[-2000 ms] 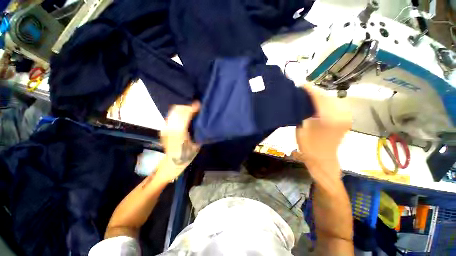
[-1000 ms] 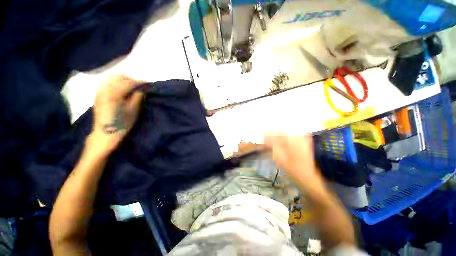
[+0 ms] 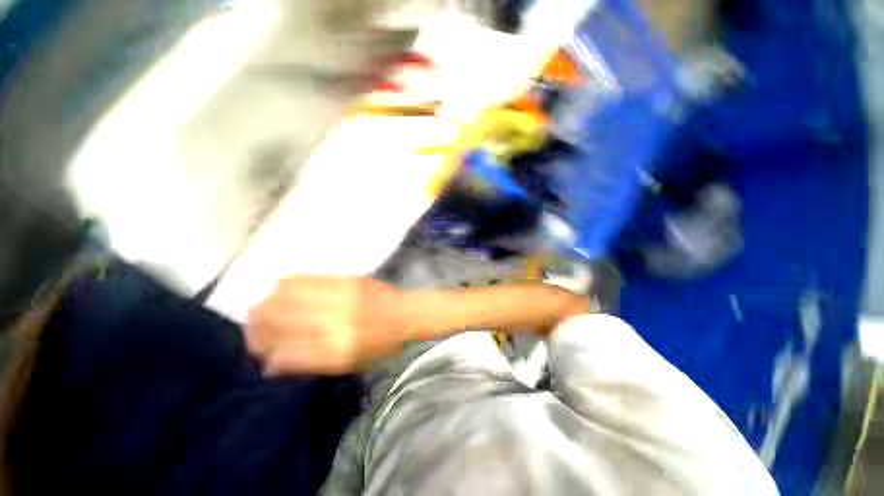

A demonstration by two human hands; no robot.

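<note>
The picture is strongly blurred. Dark navy cloth [image 3: 145,387] fills the lower left. My right hand [image 3: 315,325] reaches in from the right and lies at the upper right edge of this cloth, beside the white table [image 3: 330,194]. Its fingers are smeared, so I cannot tell whether they grip the cloth. My left hand is not in view. The pale machine body [image 3: 184,126] shows blurred at the upper left.
A red and yellow blur on the table, probably the scissors [image 3: 399,73], is at the top. Yellow and orange items [image 3: 509,131] lie by the blue basket [image 3: 620,184] right of the table. Blue surface fills the right side. Pale, wrinkled clothing covers my body at the bottom.
The view has swung right, bringing the basket and blue area toward the middle. My left hand has left the picture. My right hand now appears farther left, against the navy cloth.
</note>
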